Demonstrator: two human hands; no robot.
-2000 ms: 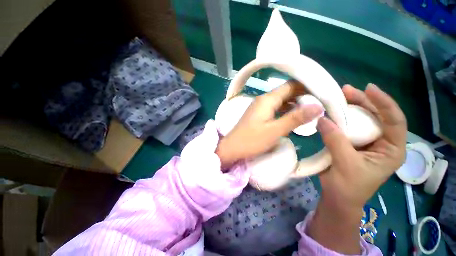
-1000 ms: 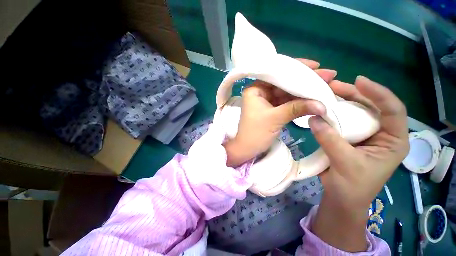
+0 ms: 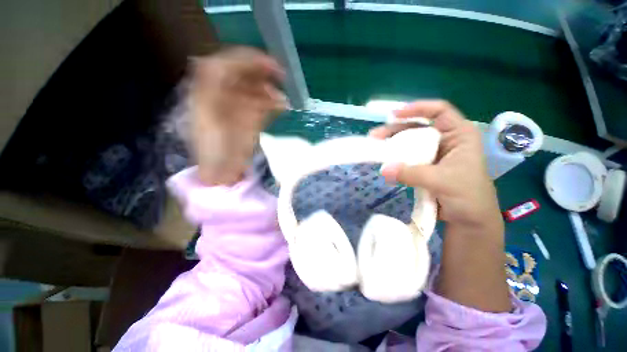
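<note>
Cream-white cat-ear headphones (image 3: 344, 148) hang upright above a grey printed bag (image 3: 337, 189), with both ear cups (image 3: 393, 258) at the bottom. My right hand (image 3: 440, 161) grips the headband at its right cat ear, thumb in front and fingers behind. My left hand (image 3: 237, 103) is blurred, raised at the upper left, apart from the headphones, in front of the box. Its fingers look bent; I cannot tell whether it holds anything.
A cardboard box (image 3: 89, 218) with printed bags stands at the left. On the green mat at the right are a bottle (image 3: 514, 141), a red block (image 3: 522, 210), round white pieces (image 3: 576, 180), a decoration sheet (image 3: 520, 275), a dark pen (image 3: 564, 309) and a tape roll (image 3: 600, 280).
My left hand has let go of the headphones and moved up and left. The headphones have turned upright, cups down, in my right hand. The bottle and red block now show.
</note>
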